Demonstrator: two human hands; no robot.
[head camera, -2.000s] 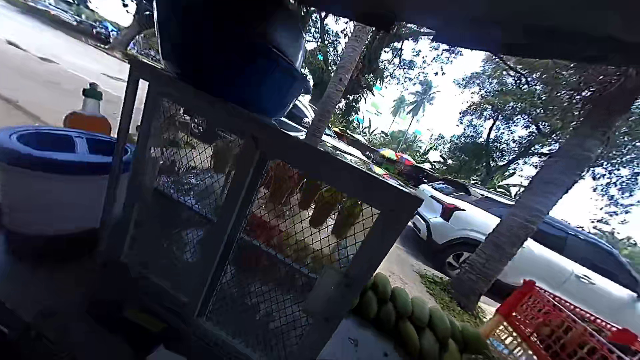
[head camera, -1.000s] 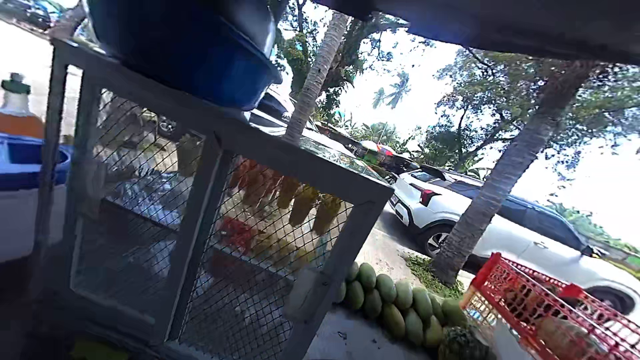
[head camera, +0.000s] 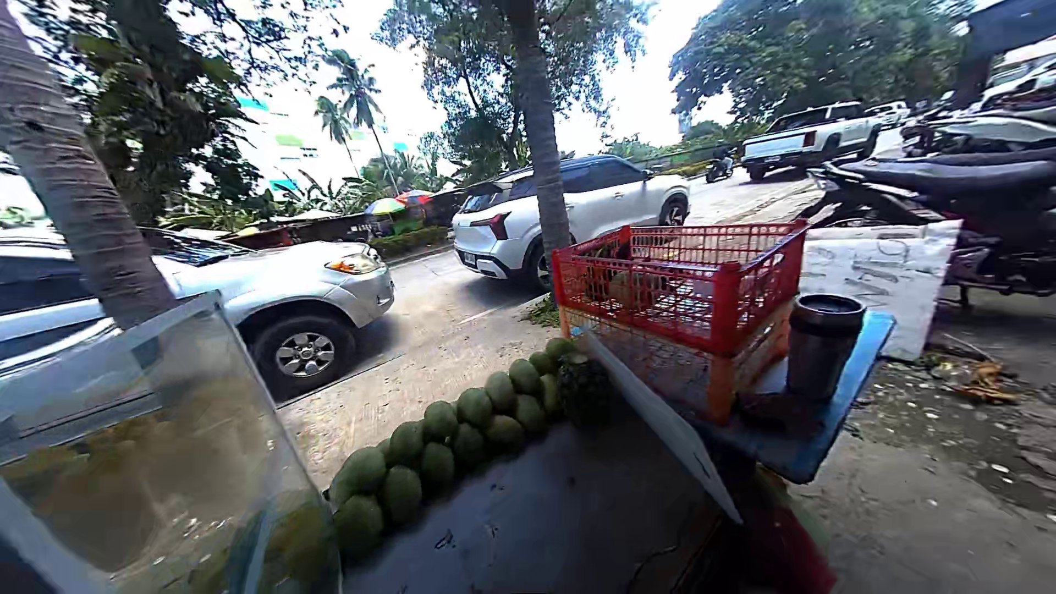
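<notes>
Neither of my hands shows in the view. Green mangoes (head camera: 440, 421) lie in stacked rows along the far edge of a dark table (head camera: 528, 520), with a dark pineapple (head camera: 584, 388) at their right end. A red plastic crate (head camera: 681, 285) sits on top of an orange one (head camera: 709, 388) beyond the table's right side. To their right a dark tumbler (head camera: 823, 346) stands on a light blue board (head camera: 833, 429). A clear-sided display case (head camera: 173, 445) fills the lower left, with blurred yellowish things behind its pane.
A thin white panel (head camera: 660, 421) leans at the table's right side. Behind it stand a white board with writing (head camera: 874, 280) and parked motorcycles (head camera: 982, 198). Two tree trunks (head camera: 82, 173) (head camera: 544, 140) rise by the road, where white vehicles (head camera: 577, 202) and a motorcycle rider (head camera: 720, 163) show.
The view has swung far to the right. The mesh-door cabinet and blue basin from before are out of sight, while the tumbler and motorcycles now show. A silver vehicle has come into view at left.
</notes>
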